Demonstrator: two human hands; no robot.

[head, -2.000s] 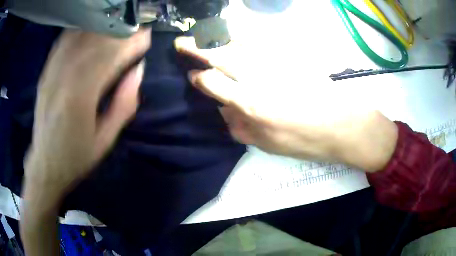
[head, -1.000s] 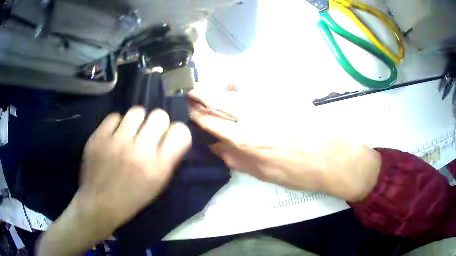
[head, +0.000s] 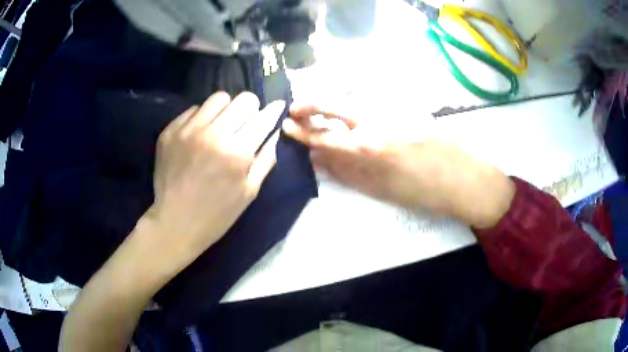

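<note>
A large dark navy garment piece (head: 89, 158) lies over the left half of the machine table, its edge running up to the presser foot (head: 268, 58). My left hand (head: 206, 158) lies on the cloth, fingers bent, thumb and index finger pinching a bit of it below the foot. My right hand (head: 358, 151) is at the cloth's right edge, its thumb and fingertips pinching the edge close to my left fingertips. The hand is slightly blurred. The needle is too small to tell.
The pale sewing machine head (head: 186, 24) crosses the top. Scissors with green and yellow handles (head: 482, 51) lie at upper right. A thin dark rod (head: 509, 103) lies below them. Printed ruler markings (head: 441, 220) run along the table's front.
My left hand has moved from the far left onto the cloth beside my right hand. The view has shifted. More cloth lies spread flat at the left.
</note>
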